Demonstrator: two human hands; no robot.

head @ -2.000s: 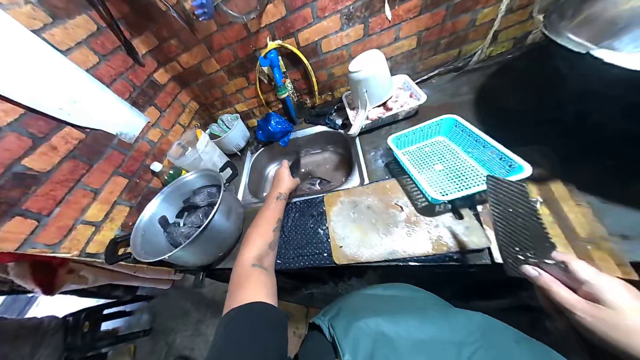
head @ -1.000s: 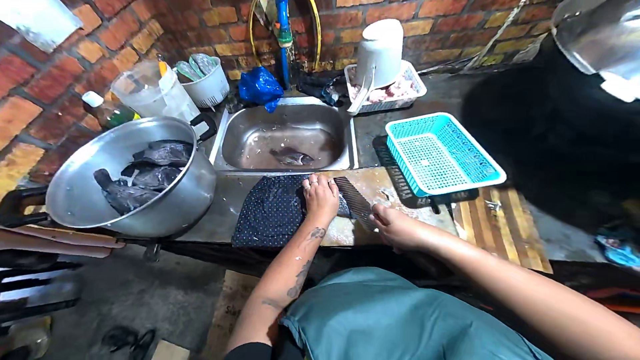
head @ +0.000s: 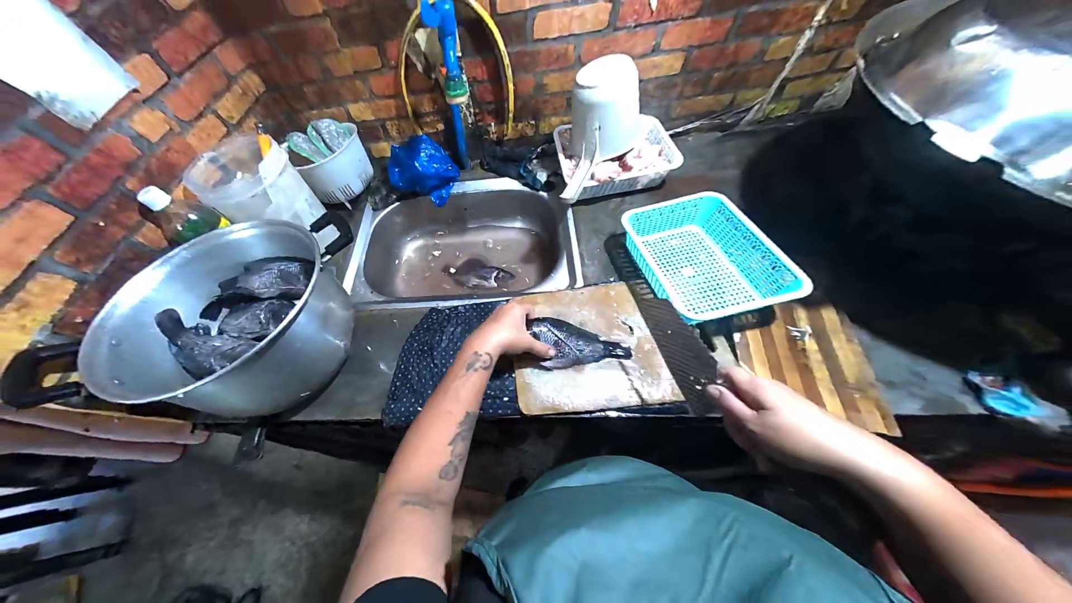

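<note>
My left hand (head: 508, 332) grips the head end of a dark fish (head: 578, 343) lying on its side on a pale cutting board (head: 599, 389), tail to the right. My right hand (head: 749, 402) holds the handle of a wide, dark serrated blade (head: 678, 335), which lies over the board's right edge and clear of the fish. Another fish (head: 480, 275) lies in murky water in the steel sink (head: 394, 251). Several dark fish (head: 222, 343) are in a large aluminium pot (head: 327, 335) at the left. A dark dotted cloth (head: 435, 360) lies beneath my left wrist.
A turquoise and white plastic basket (head: 716, 251) stands behind the blade, near a striped wooden board (head: 804, 360). A white pitcher (head: 605, 109) stands in a tray of meat (head: 662, 159). A blue bag (head: 423, 166) lies behind the sink. A large blackened pot (head: 846, 218) stands at the right.
My left hand, in the sink two seconds ago, is now on the board with a fish. The blade, near the fish one second ago, has moved right and away from it.
</note>
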